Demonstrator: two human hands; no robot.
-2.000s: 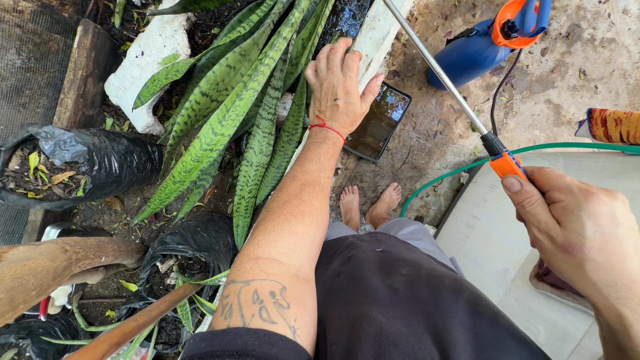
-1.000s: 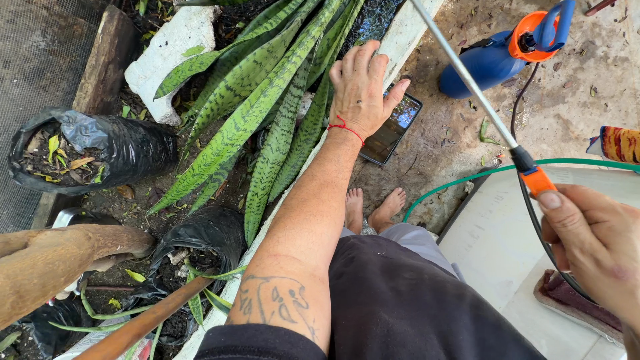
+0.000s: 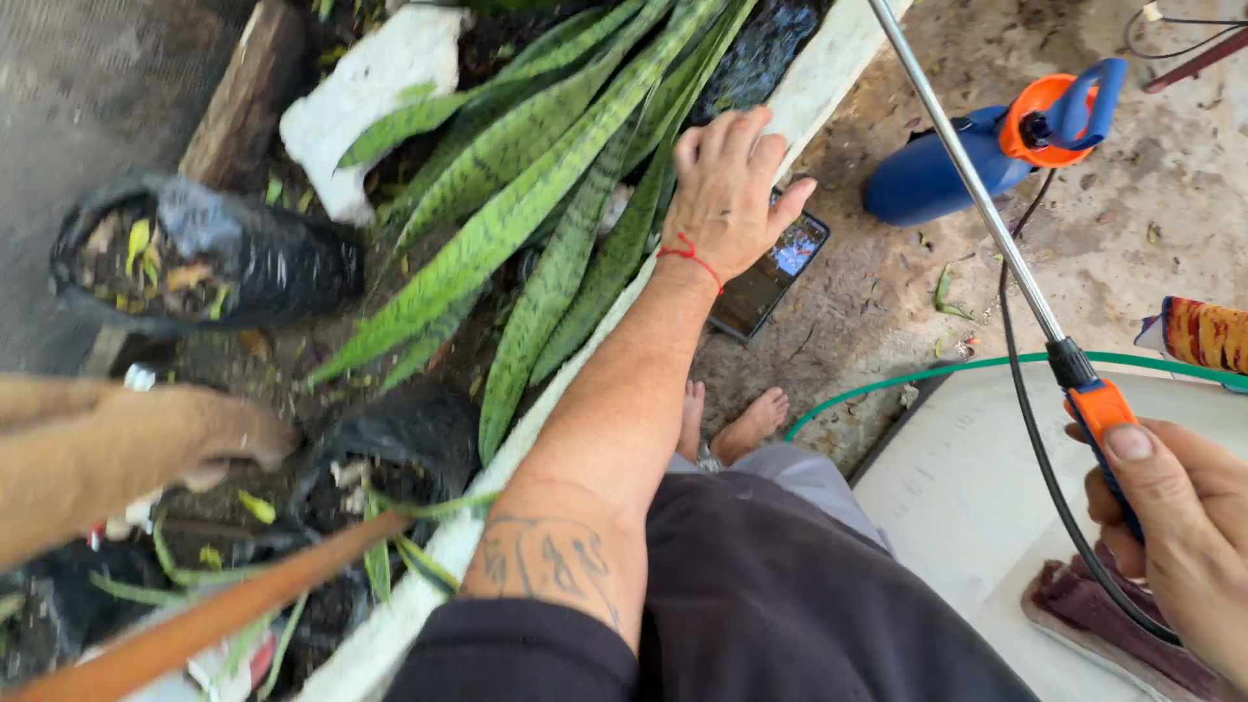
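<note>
My right hand [image 3: 1160, 507] grips the orange and blue handle of a sprayer wand [image 3: 975, 185], whose metal tube runs up and left out of view. A black hose hangs from the handle toward a blue pump sprayer tank [image 3: 946, 166] with an orange collar. My left hand [image 3: 726, 195], a red string at its wrist, is spread beside the long leaves of a snake plant [image 3: 546, 195], over the white planter edge [image 3: 819, 88]. Its fingers hold nothing visible; whether they touch the leaves, I cannot tell. A phone [image 3: 765, 292] lies partly hidden beneath that hand.
Black plastic plant bags [image 3: 312, 258] with soil, a white slab [image 3: 380, 97] and a log [image 3: 234, 97] are at the left. An animal's tan leg [image 3: 127, 448] stands among the bags. A green hose [image 3: 936, 370] curves past a white surface [image 3: 955, 468] at the right.
The wand handle and my right hand sit lower in view than two seconds ago. My left hand stays near the snake plant's leaves, with its fingers still apart.
</note>
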